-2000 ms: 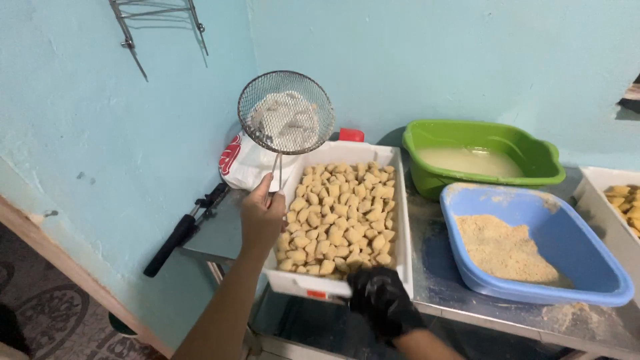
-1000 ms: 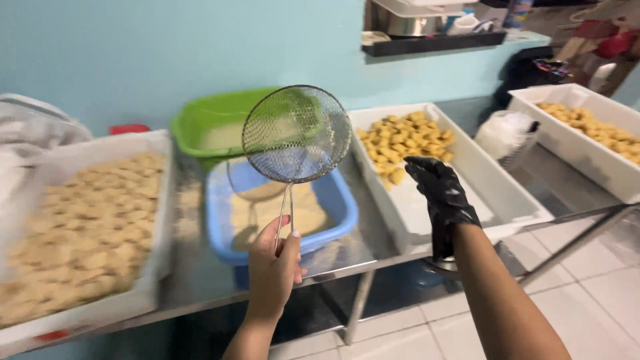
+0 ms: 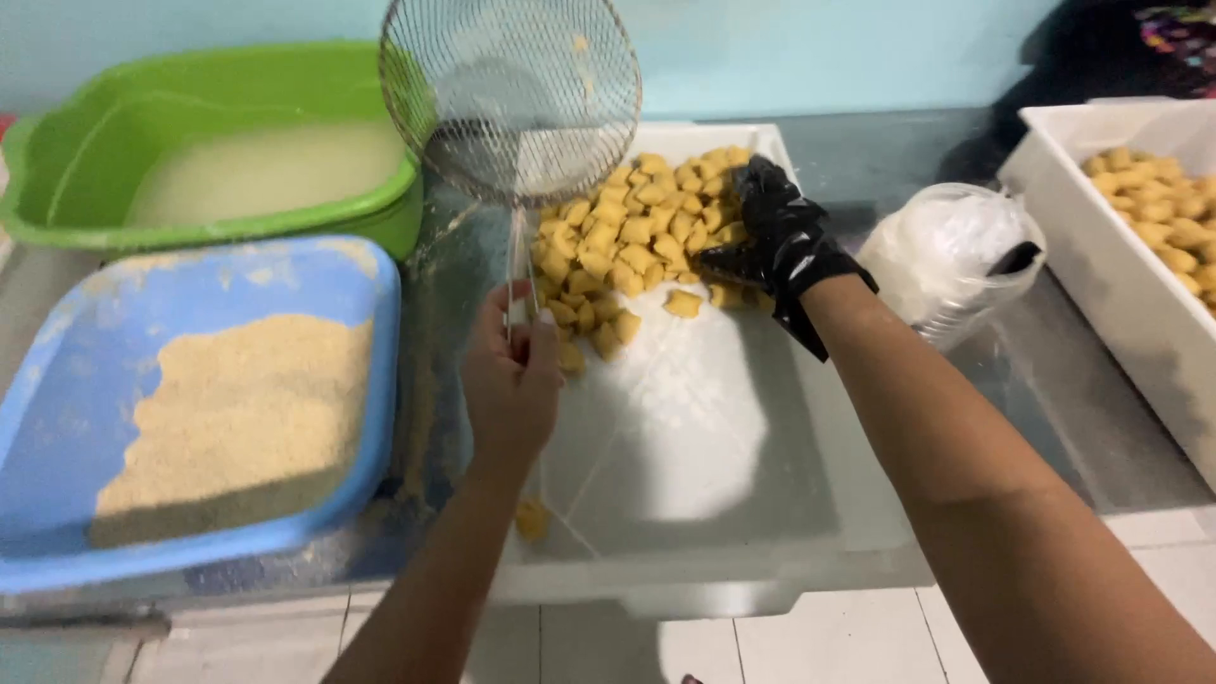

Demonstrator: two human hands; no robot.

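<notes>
My left hand [image 3: 518, 370] is bare and closed around the handle of a round wire-mesh strainer [image 3: 513, 95], its bowl raised over the far left part of a white plastic tray [image 3: 693, 522]. Small yellowish pillow-shaped dough pieces [image 3: 646, 223] lie heaped at the far end of that tray. My right hand [image 3: 779, 233], in a black glove, is at the right edge of the heap with its fingers spread around some pieces; whether it grips any cannot be told. One piece [image 3: 532, 520] lies apart near the tray's near left corner.
Left of the tray stand a green basin [image 3: 399, 204] with cloudy liquid and a blue basin [image 3: 380, 380] with fine crumbs. To the right are a clear plastic container with a white bag [image 3: 940, 252] and another white tray [image 3: 1092, 218] of dough pieces. A wall runs behind the metal table.
My gloved right hand has come down from above the tray to the dough pieces at its far end. The strainer, still in my left hand, has moved from over the blue basin to the tray. The view has shifted right.
</notes>
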